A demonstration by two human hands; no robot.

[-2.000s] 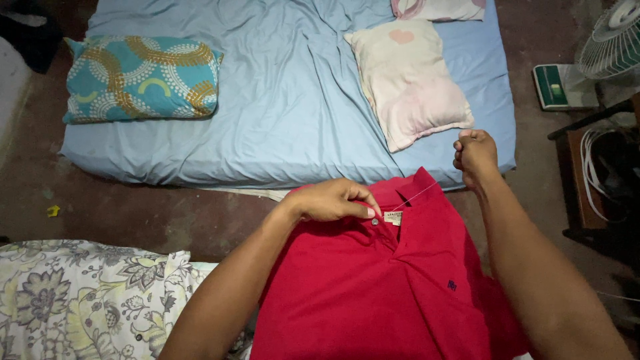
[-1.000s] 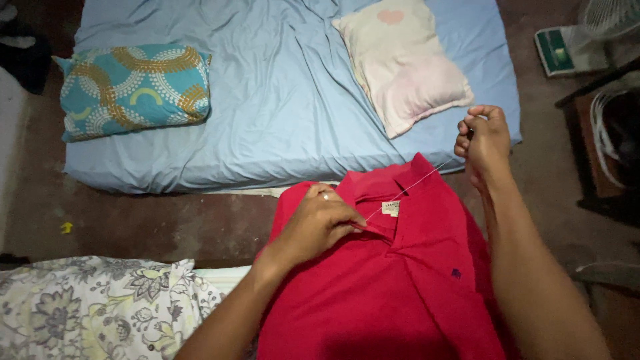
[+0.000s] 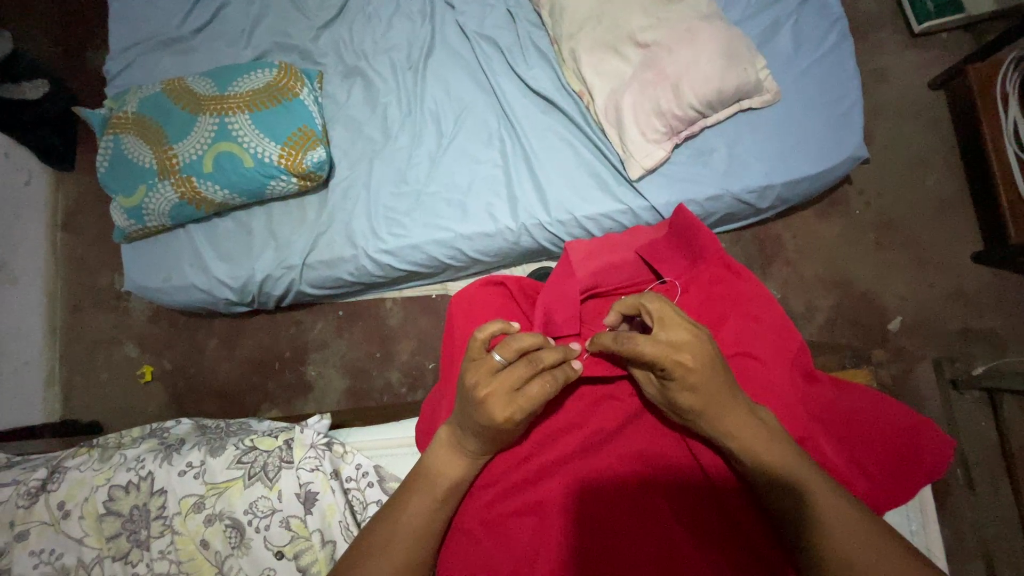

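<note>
A red polo shirt [image 3: 640, 448] lies spread below me, its collar [image 3: 612, 260] toward the mattress. My left hand [image 3: 512, 380], with a ring on one finger, pinches the shirt's front placket just below the collar. Right beside it, my right hand [image 3: 660, 352] has thumb and forefinger closed on what looks like a sewing needle [image 3: 588, 352], which is small and partly hidden. A pale thread [image 3: 668, 282] loops above the right hand over the inside of the collar. The fingertips of both hands almost meet at the placket.
Beyond the shirt is a mattress with a light blue sheet [image 3: 400, 160], bearing a teal patterned pillow [image 3: 216, 152] and a pale pillow [image 3: 656, 72]. Floral cloth [image 3: 176, 496] lies at lower left. A wooden piece of furniture [image 3: 988, 152] with white cable stands at right.
My right hand, which was out to the right drawing the thread taut, has come back to the placket beside my left hand. The thread now hangs in a slack loop.
</note>
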